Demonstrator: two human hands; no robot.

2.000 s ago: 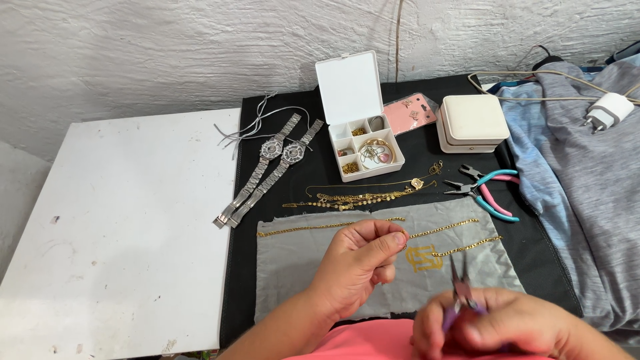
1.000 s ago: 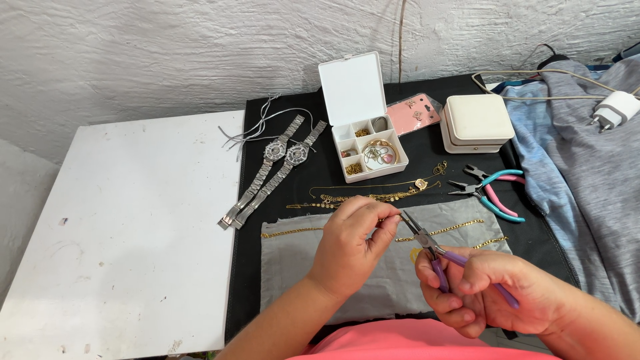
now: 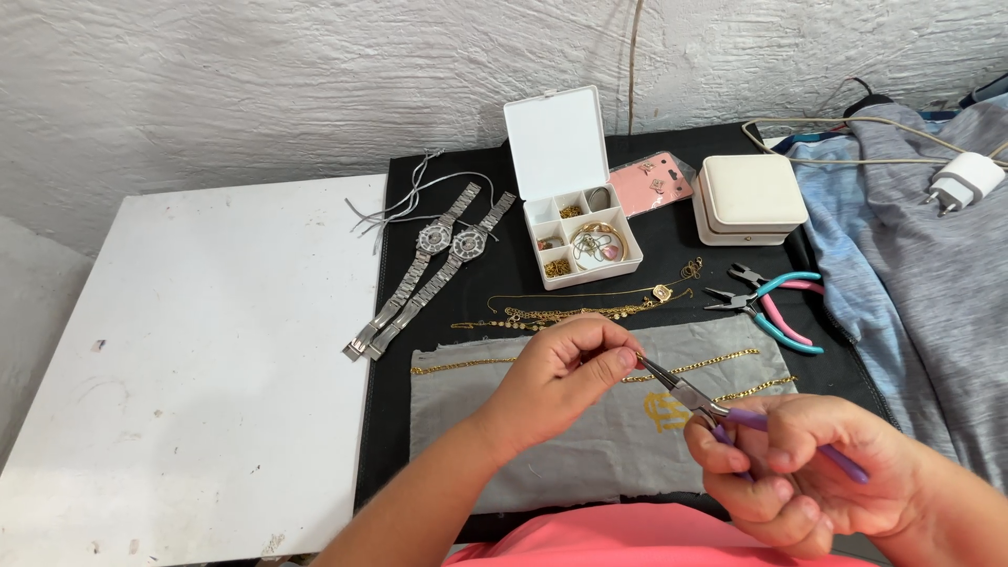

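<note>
My left hand [image 3: 571, 374] pinches a tiny gold-coloured piece between thumb and fingertip, mostly hidden by the fingers. My right hand [image 3: 803, 472] holds needle-nose pliers with purple handles [image 3: 697, 402], whose jaw tips meet the piece at my left fingertips. Below both hands lies a grey cloth [image 3: 504, 441] with a yellow printed mark. On it rest lengths of gold chain: one at the left [image 3: 465, 365], one at the right [image 3: 717, 361] and a shorter one [image 3: 756, 389] near my right hand.
Behind the cloth lie gold necklaces [image 3: 583, 315], two metal wristwatches [image 3: 433, 236], an open white compartment box [image 3: 594, 276] with jewellery, a pink earring card [image 3: 654, 185] and a cream case [image 3: 748, 201]. Teal-handled pliers [image 3: 776, 315] cross pink-handled ones at right, near clothing and a white plug [image 3: 965, 183].
Two seconds ago the purple pliers pointed upward, apart from my left hand. They have since swung left, and their tips now meet my left fingertips.
</note>
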